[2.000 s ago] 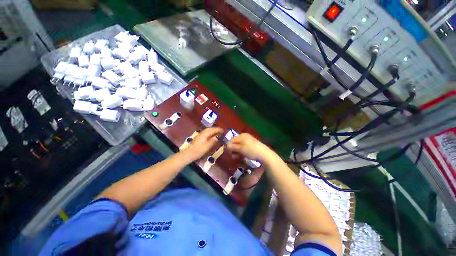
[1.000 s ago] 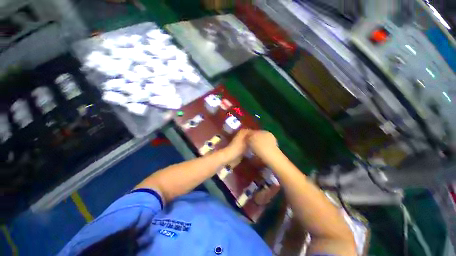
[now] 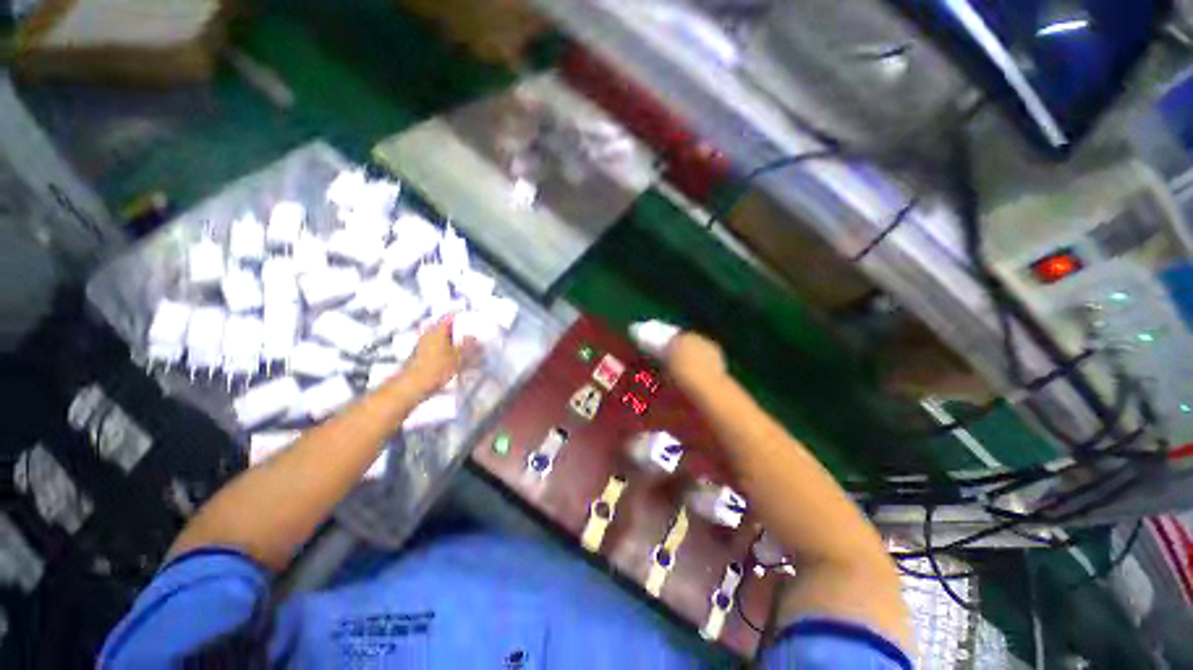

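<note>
The dark red-brown test fixture (image 3: 556,491) lies in front of me, with red digits and green lights. White adapters (image 3: 658,453) sit at its two middle stations; the top-left socket (image 3: 586,402) is bare. My right hand (image 3: 693,356) holds a white adapter (image 3: 654,335) above the fixture's far edge. My left hand (image 3: 438,356) is at the right side of the clear tray (image 3: 124,282) of loose adapters, its fingers on a white adapter (image 3: 465,327); the grip is blurred. My right forearm covers the fixture's right end.
A grey metal plate (image 3: 484,170) with a few adapters lies behind the tray. A black tray (image 3: 79,524) with pale parts is at far left. A cream tester (image 3: 1112,288) with a red switch and black cables (image 3: 962,524) is at right. A dark monitor (image 3: 1047,66) shows at top right.
My left hand has moved left from the fixture to the tray. My right hand has moved to the fixture's far edge with an adapter, and the top-left socket is now bare. The view has shifted.
</note>
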